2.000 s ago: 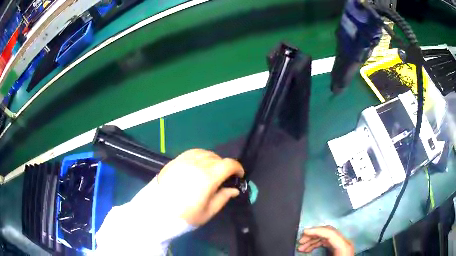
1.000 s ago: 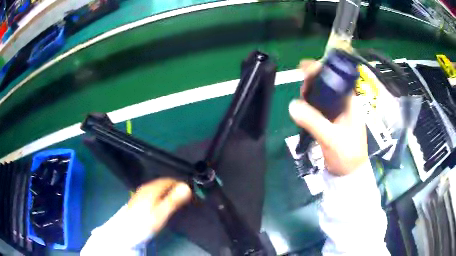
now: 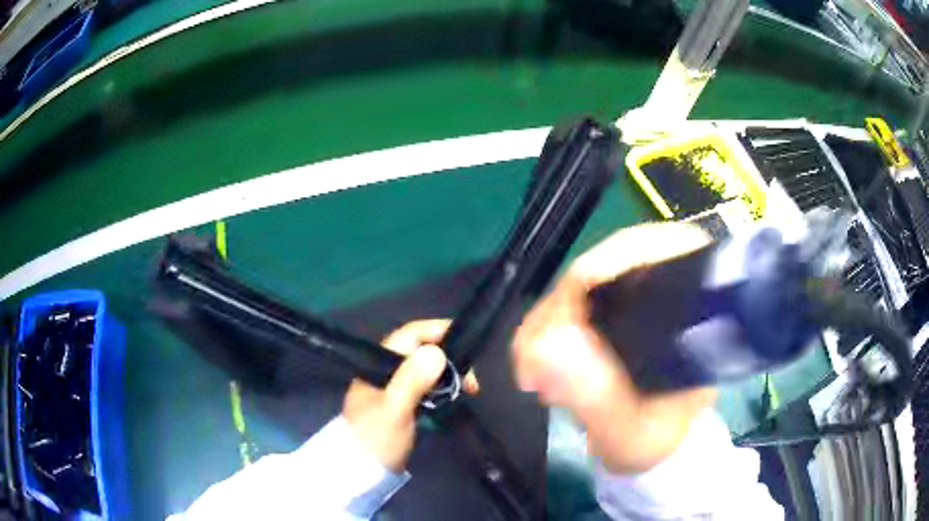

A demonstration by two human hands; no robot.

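Three black legs (image 3: 520,244) spread from a central hub (image 3: 440,389) with a shiny ring, over a flat black jig plate (image 3: 397,305). My left hand (image 3: 397,392) grips the hub and the inner leg ends, thumb on top. My right hand (image 3: 611,356) is closed around the dark blue electric screwdriver (image 3: 703,315), held to the right of the hub and tilted sideways. The screwdriver's tip cannot be made out, and my right hand is blurred.
A blue bin (image 3: 102,407) of small black parts stands at the left. A yellow tray (image 3: 642,183) lies behind the screwdriver. Sheets with black bars (image 3: 795,163) lie at the right. A white edge rail (image 3: 336,175) and green conveyor (image 3: 407,112) run beyond.
My right hand came in from the lower edge, took the hanging screwdriver and swung it to a sideways tilt. My left hand left the hub, then gripped it again.
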